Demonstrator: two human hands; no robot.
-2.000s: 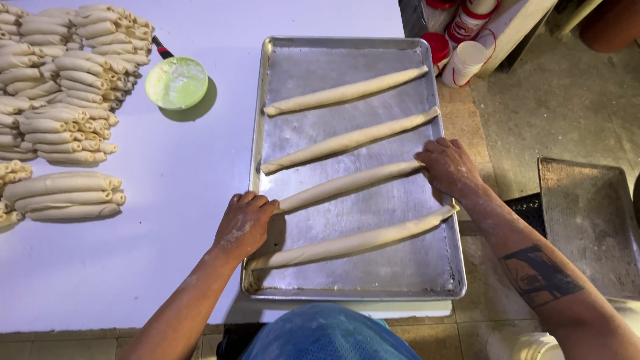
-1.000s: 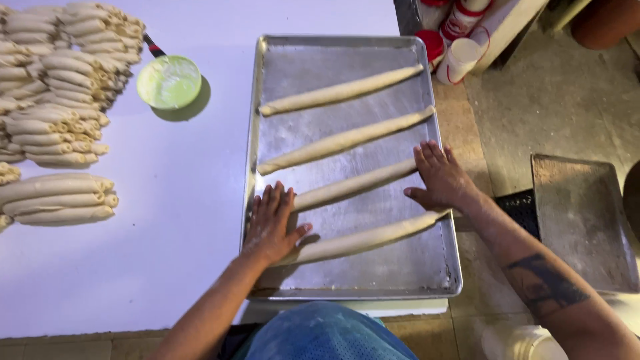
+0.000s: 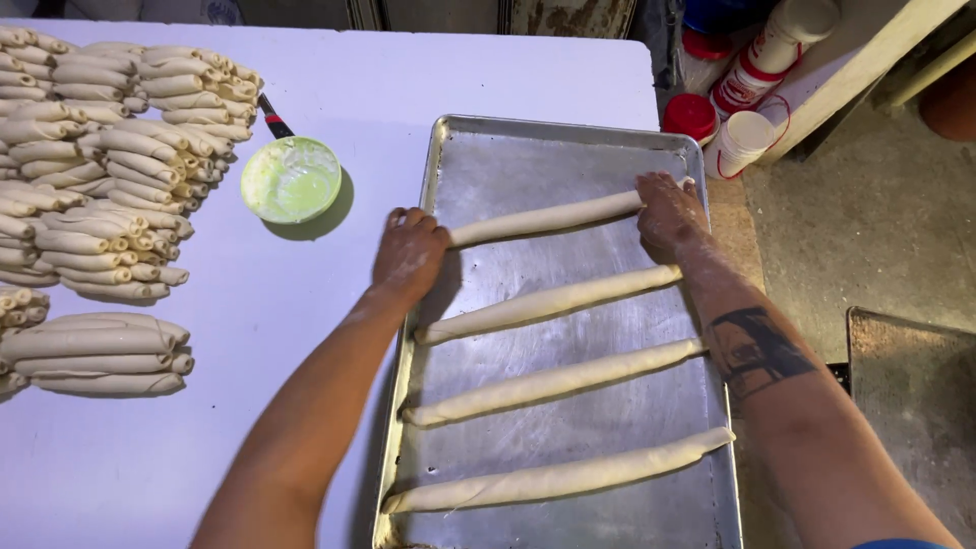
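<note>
Several long rolled dough strips lie slantwise across a metal baking tray [image 3: 564, 131] on the white table. My left hand [image 3: 412, 255] is at the tray's left rim, its fingers curled on the left end of the farthest dough strip [image 3: 545, 219]. At that strip's right end, near the opposite rim, my right hand [image 3: 669, 210] has its fingers on the dough, with the tip showing beyond them. Nearer to me lie a second strip [image 3: 549, 303], another dough strip [image 3: 557, 381] and the nearest dough strip [image 3: 560, 480], all untouched.
Stacked dough rolls [image 3: 137, 164] cover the table's left side, with thicker rolls [image 3: 95, 354] nearer. A green bowl [image 3: 291, 180] with white residue sits beside a dark-handled tool [image 3: 274, 118]. White buckets [image 3: 738, 145] and red-lidded containers [image 3: 690, 116] stand beyond the right corner. Another tray [image 3: 911, 396] is lower right.
Both hands have moved from the nearer strips to the ends of the farthest one. My left hand, flat a second ago, is now curled at the rim. The view has shifted toward the tray's far end.
</note>
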